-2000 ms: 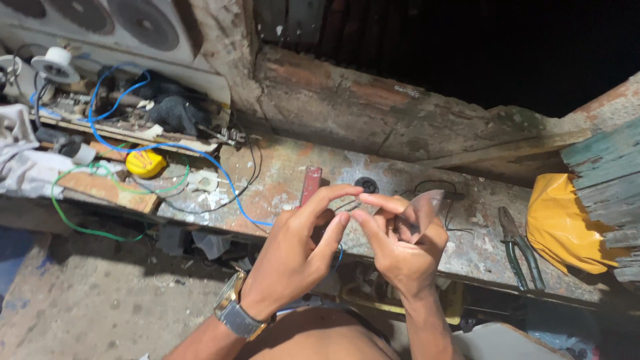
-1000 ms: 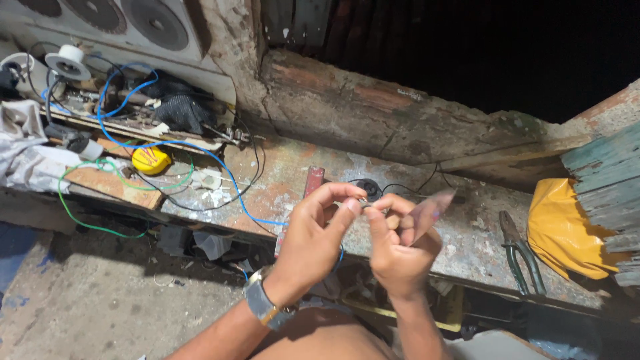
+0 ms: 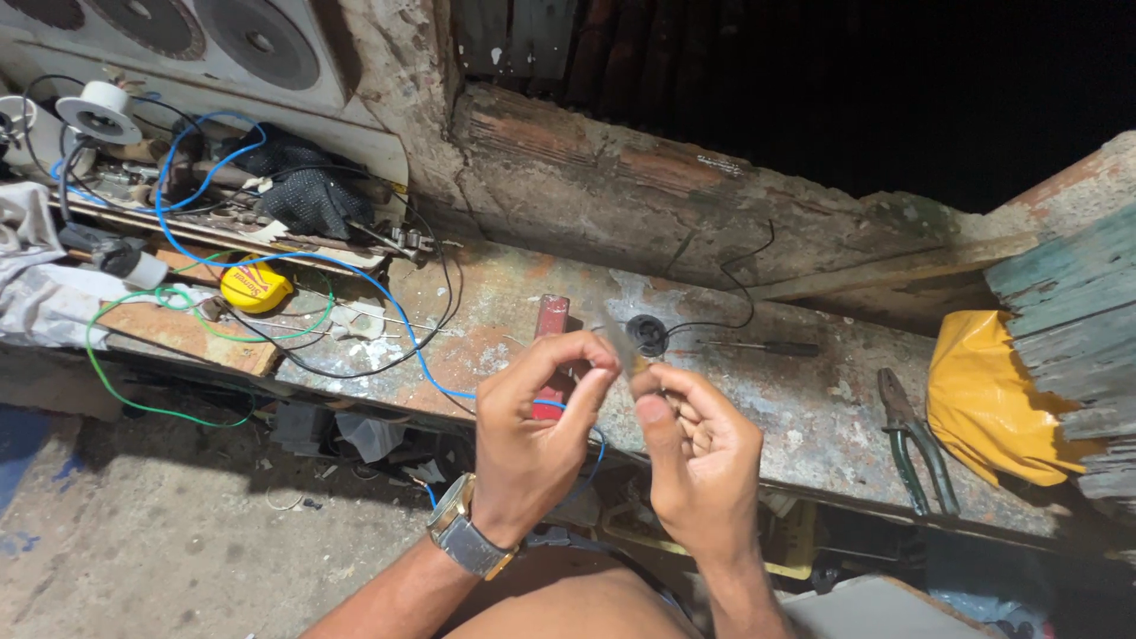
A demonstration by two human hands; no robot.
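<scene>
My left hand (image 3: pixel 537 435), with a watch on its wrist, has thumb and forefinger pinched together; whether something small is between them I cannot tell. A blue wire (image 3: pixel 404 315) runs from the left across the bench and passes by this hand. My right hand (image 3: pixel 701 453) holds a thin, blurred blade (image 3: pixel 621 342), which points up close to the left fingertips. Behind the left hand lies a red block-like object (image 3: pixel 552 315), partly hidden. A round black fitting (image 3: pixel 647 335) with a black wire (image 3: pixel 750 302) lies just beyond the hands.
A dark-handled screwdriver (image 3: pixel 781 348), pliers (image 3: pixel 919 444) and a yellow-orange covering (image 3: pixel 994 399) are at the right. A yellow Starrett tape measure (image 3: pixel 255 284), a green wire (image 3: pixel 115 382) and a dark dotted glove (image 3: pixel 311 195) are at the left. The bench meets a rough brick ledge (image 3: pixel 674 195).
The flat piece in my right hand pointed up to the right before; now it stands up beside my left fingertips. The hands have come slightly apart, and the screwdriver shows beyond them.
</scene>
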